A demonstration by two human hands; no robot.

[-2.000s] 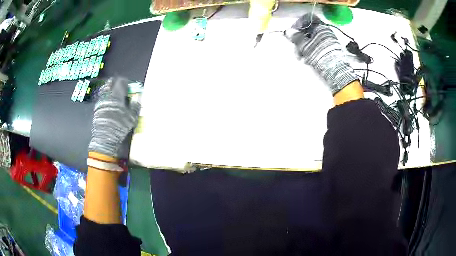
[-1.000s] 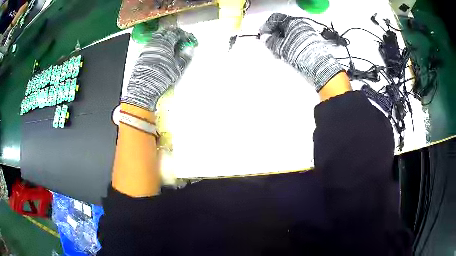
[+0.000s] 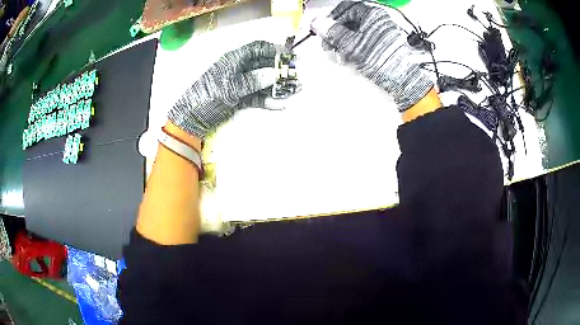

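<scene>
My left hand, in a striped grey knitted glove, holds a small circuit board by its left side over the white work board. My right hand, in the same kind of glove, grips the thin black cable near its end. The cable's dark tip points down-left, just above the circuit board's top edge; whether they touch I cannot tell. The yellow tool stands at the top centre, right above the cable tip.
Rows of teal circuit boards lie on the black mat at left. Black cables are heaped at right. A brown tray and a green round pad are at the top. A red stool and blue bin are lower left.
My left hand has come from the black mat, past the pad, to the centre with a circuit board. My right hand has moved slightly left and up with the cable. The view has shifted.
</scene>
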